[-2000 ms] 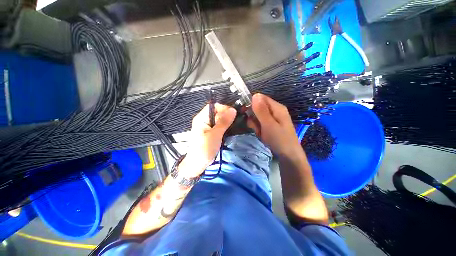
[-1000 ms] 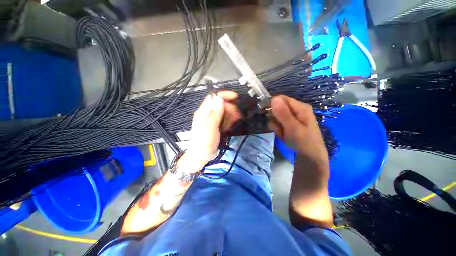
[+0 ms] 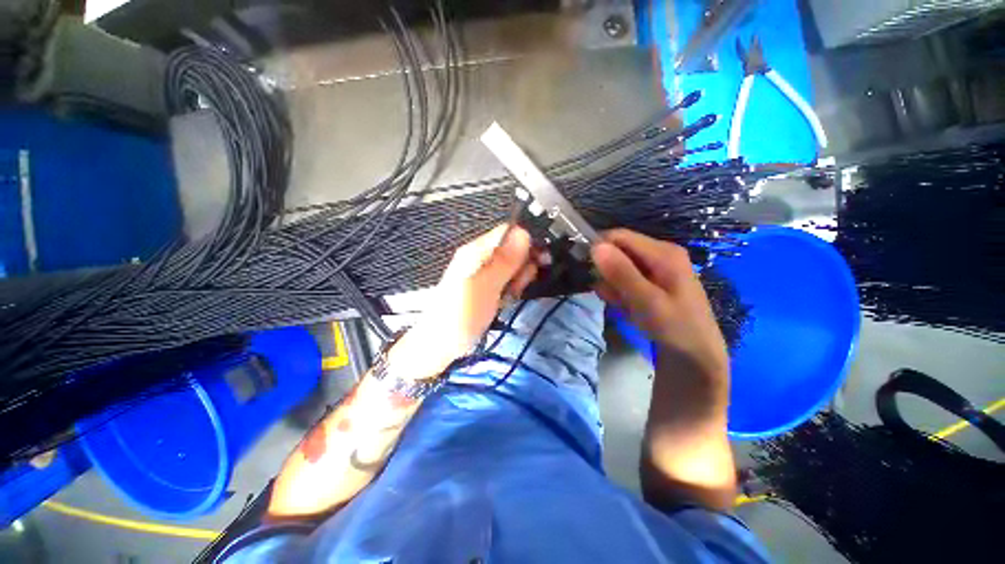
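Note:
A narrow silver metal bar (image 3: 538, 183) with small blocks along one edge is tilted over the black cable bundle (image 3: 331, 259). My right hand (image 3: 652, 281) grips its lower right end. My left hand (image 3: 496, 270) holds a thin black cable whose end is at the small blocks on the bar's near side. Dark pieces show between my hands; their detail is too blurred to tell. Thin black cables hang from my left hand over my lap.
A grey metal plate (image 3: 342, 132) lies behind the bundle, with a black cable coil (image 3: 248, 143) at its left. White-handled nippers (image 3: 777, 94) lie on a blue surface at right. A blue bucket (image 3: 799, 331) stands at right, another blue bucket (image 3: 165, 452) at lower left.
The bar has moved down and tilted further towards level. My right hand has shifted right from its first place. My left hand has come up to the bar's blocks with a cable.

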